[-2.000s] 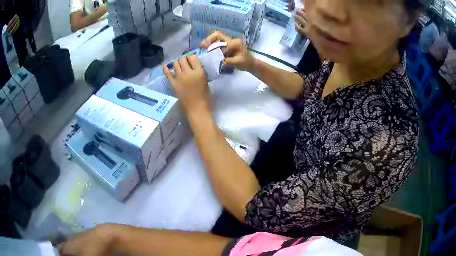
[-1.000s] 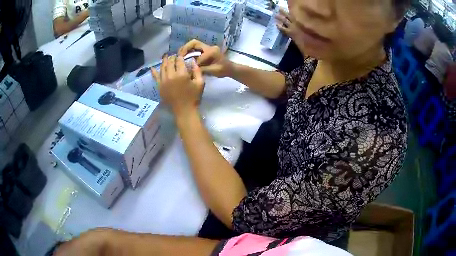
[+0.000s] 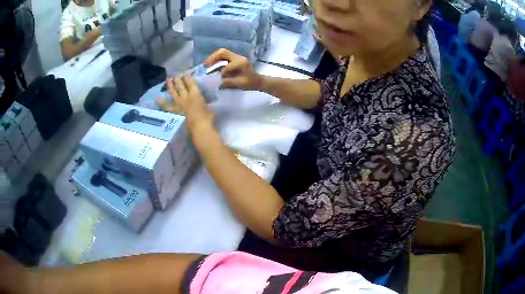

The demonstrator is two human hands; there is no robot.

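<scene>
My right forearm, in a pink and white sleeve, crosses the bottom of the view. My right hand [image 3: 12,277] is a dark blur cut off at the lower left edge; what it holds cannot be seen. My left hand is out of view. Nearest on the table are closed pale blue and white retail boxes [image 3: 118,148] with a dark fan picture, stacked and pressed side by side. One lower retail box [image 3: 113,194] lies at their front left side.
A neighbour's hands [image 3: 187,95] are on another box behind the stack. Black cup-like holders [image 3: 128,74] stand at the back and left [image 3: 35,215]. More stacked boxes [image 3: 224,28] are at the back. An open brown carton [image 3: 446,232] is at lower right.
My right arm has moved left, so its hand is now mostly cut off and more sleeve shows. The neighbour's near hand has shifted left along the box.
</scene>
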